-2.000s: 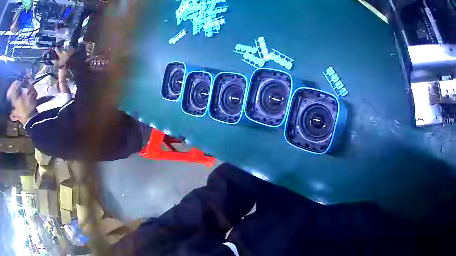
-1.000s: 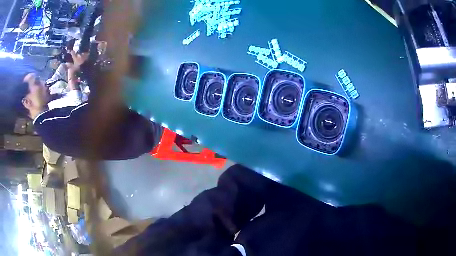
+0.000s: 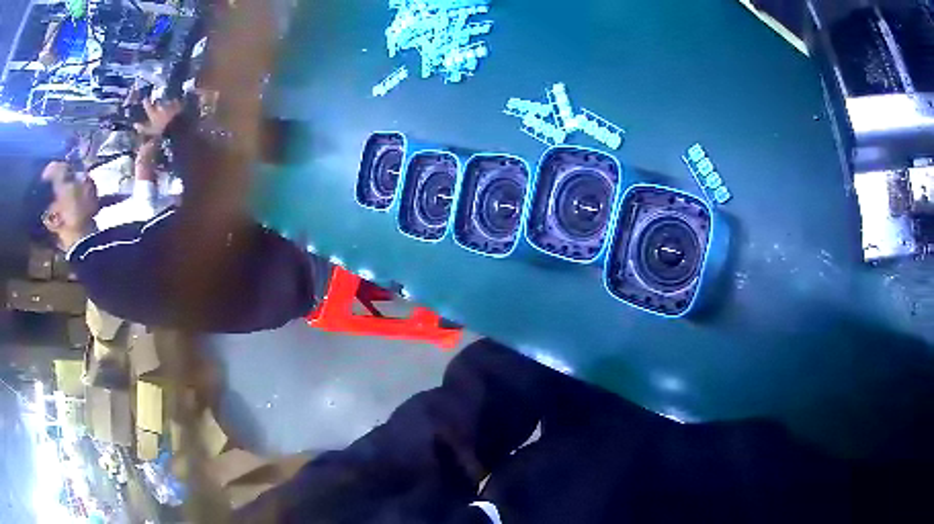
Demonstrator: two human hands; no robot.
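Observation:
Several speaker units stand in a slanting row on the dark-green mat (image 3: 492, 299), black faces towards me with light-blue rims. The nearest and largest speaker unit (image 3: 661, 251) is at the right end, the smallest-looking (image 3: 381, 171) at the left end. Small light-blue moulded strips lie in a heap (image 3: 438, 39) behind them. A few strips (image 3: 563, 118) lie loose and crossed behind the row, and a single strip (image 3: 707, 172) lies further right. Neither of my hands can be made out. My dark clothing (image 3: 614, 461) fills the bottom.
A silver and black machine (image 3: 889, 123) stands at the right edge. A red stool (image 3: 384, 312) is beyond the mat's near edge. Another person in a dark top (image 3: 195, 266) sits at the left, near cardboard boxes (image 3: 149, 404). A blurred brown band (image 3: 230, 133) crosses the left side.
Compared with the oldest frame, the whole scene sits further right in the picture, as the camera has turned slightly. The speaker units and strips keep their places on the mat.

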